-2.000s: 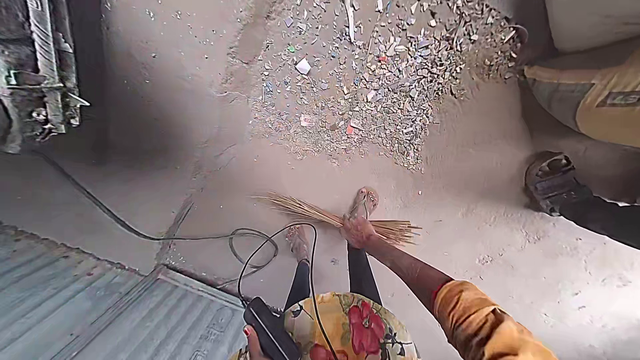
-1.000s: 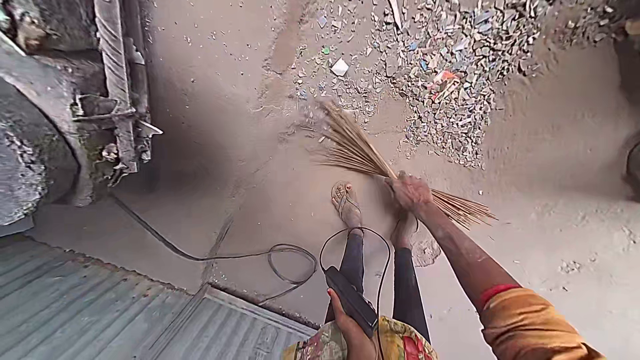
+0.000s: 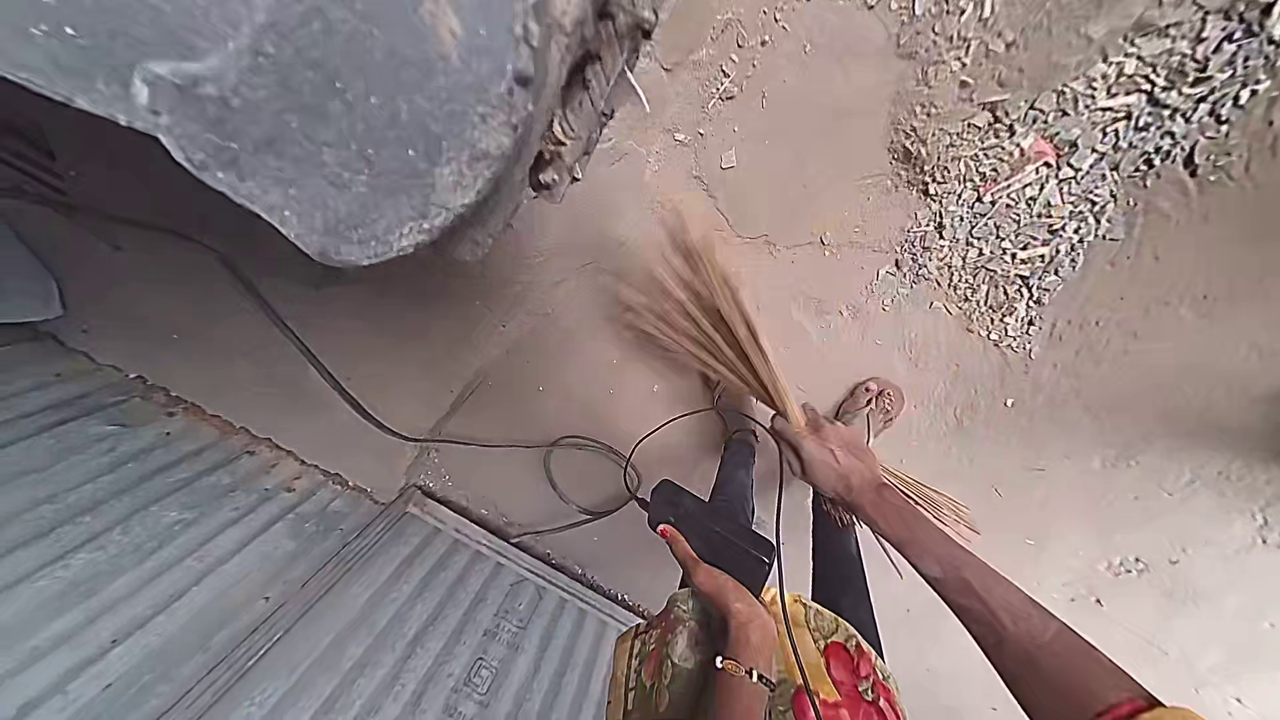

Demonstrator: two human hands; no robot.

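Observation:
My right hand (image 3: 832, 458) grips a stick broom (image 3: 715, 320) around its middle. The broom's bristles fan out to the upper left over the dusty ground and look blurred, while its stick ends show below my wrist. A black box-shaped device (image 3: 712, 535) with a thin black cable (image 3: 781, 520) rests in my left hand (image 3: 722, 590), close to my floral garment. A heap of small mixed scraps (image 3: 1030, 190) lies on the ground at the upper right, apart from the broom.
A large grey rough-surfaced object (image 3: 340, 120) fills the upper left. Corrugated metal sheets (image 3: 200, 540) cover the lower left. A dark cable (image 3: 330, 375) runs over the ground and loops near my feet. My sandalled foot (image 3: 870, 400) stands just right of the broom.
The view has shifted clearly to the left. The broom's bristle end, beside my foot at first, now fans out away from my feet. The black device remains in my left hand.

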